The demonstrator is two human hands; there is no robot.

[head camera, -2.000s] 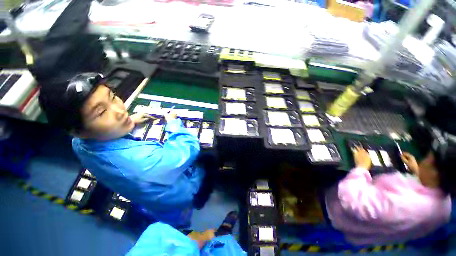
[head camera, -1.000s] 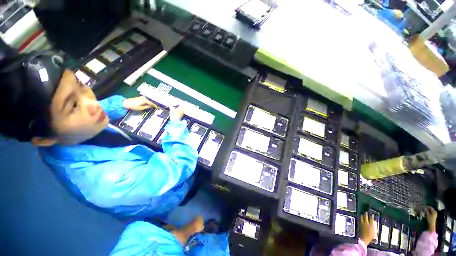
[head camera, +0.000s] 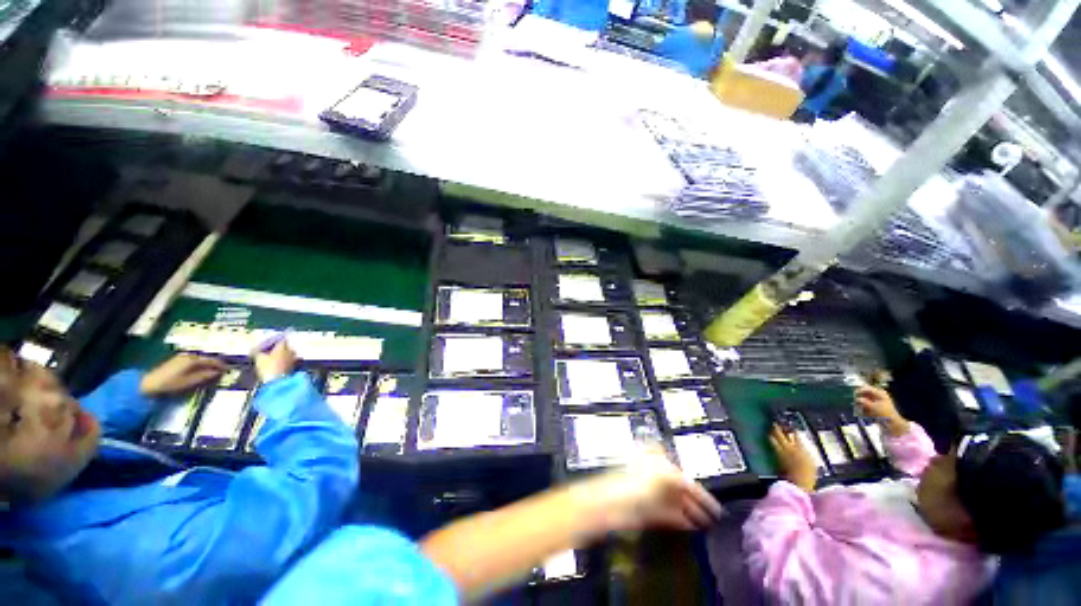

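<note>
My left hand (head camera: 666,495) reaches in from the bottom on a bare forearm with a blue sleeve. It is blurred, palm down, over the front edge of the black foam trays, with its fingers curled. I cannot tell whether it holds or touches anything. My right hand is not in view. The black foam trays (head camera: 542,408) lie side by side on the bench. Their pockets hold phone units with white faces, such as one phone unit (head camera: 478,419) in the nearest row. My hand partly covers a phone unit (head camera: 602,437) in the middle tray.
A person in blue (head camera: 225,509) works on phones at the left; a person in pink (head camera: 848,533) works at the right. A white upper shelf (head camera: 522,142) holds a dark unit (head camera: 371,107) and stacked trays (head camera: 711,178). A yellow-wrapped slanted post (head camera: 749,314) stands behind the trays.
My left hand has moved from low near my body to the right and forward, over the trays' front edge. The view has shifted right and up since a second ago.
</note>
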